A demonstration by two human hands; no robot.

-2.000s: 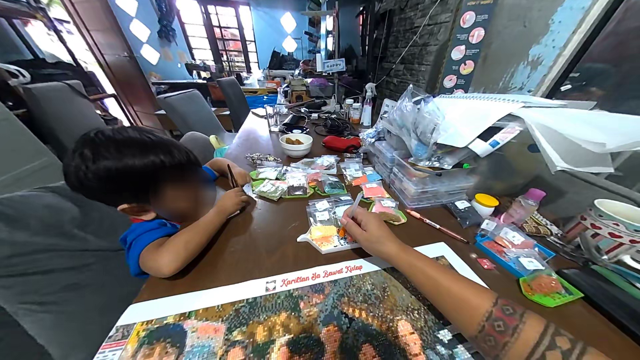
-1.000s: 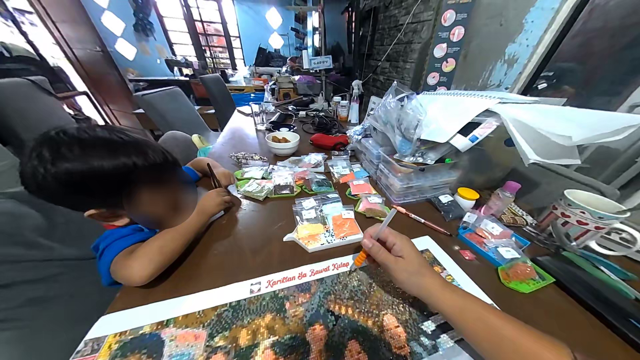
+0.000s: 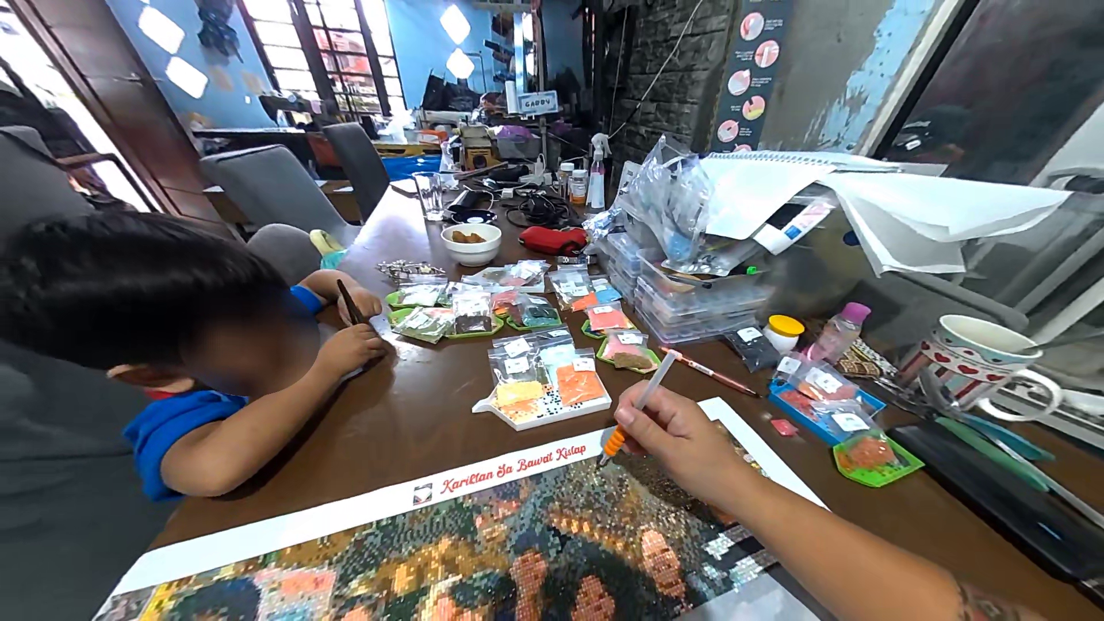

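Observation:
My right hand (image 3: 660, 431) grips a diamond-painting applicator pen (image 3: 645, 398) with a clear barrel and an orange grip, its tip down at the top edge of the diamond painting canvas (image 3: 483, 552). The canvas lies flat along the near side of the table, its white border printed with red lettering. Just beyond it is a white bead tray (image 3: 543, 416) bearing small zip bags (image 3: 520, 371) of yellow and orange beads, with loose beads scattered in the tray. My left hand is not in view.
Another person (image 3: 250, 371) leans on the table at left, holding a dark pen. Green trays with bead bags (image 3: 474, 310), a white bowl (image 3: 471, 252), stacked clear plastic cases (image 3: 690, 302), a red pencil (image 3: 711, 373), a blue tray (image 3: 787, 398) and a heart-patterned mug (image 3: 975, 362) stand about.
My right hand has come back from the white bead tray to the canvas, the pen still in its fingers. The view has shifted slightly.

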